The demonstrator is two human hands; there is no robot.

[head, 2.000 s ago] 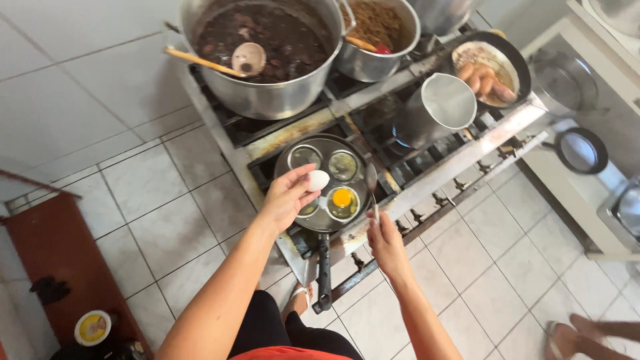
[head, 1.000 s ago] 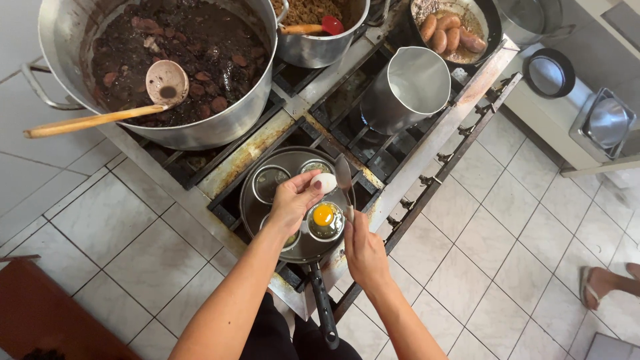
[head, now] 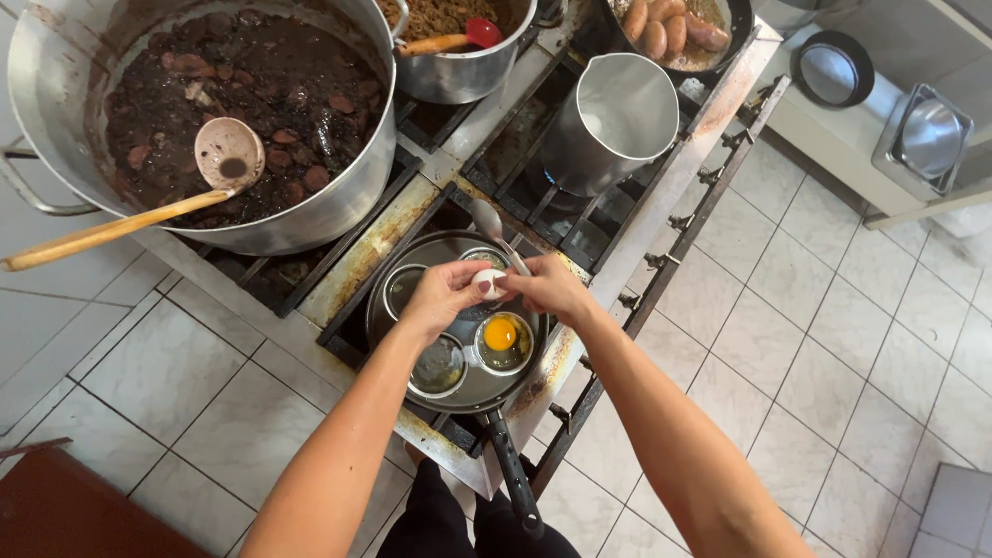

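Over a dark frying pan [head: 480, 399] on the stove, my left hand [head: 446, 298] grips a white egg [head: 490, 284]. My right hand [head: 550, 287] holds a metal spoon [head: 488, 221] by its handle, bowl pointing up and away, and its fingers touch the egg too. Several round metal rings stand in the pan. The near right ring [head: 504, 372] holds a raw egg with an orange yolk [head: 500, 333]. In the near left ring [head: 438, 393] there is clear liquid. My hands partly cover the far rings.
A large aluminum pot [head: 372, 170] of dark stew with a wooden-handled ladle [head: 116, 229] stands at the left. Behind are a smaller pot [head: 457, 81], a metal pitcher [head: 589, 155] over a blue flame, and a pan [head: 740, 39] of sausages. The frying pan's black handle [head: 511, 473] projects toward my legs.
My right hand has come up from beside the pan to the egg, bringing the spoon along. Both hands now meet at the egg. The person's feet seen earlier at the right are out of view.
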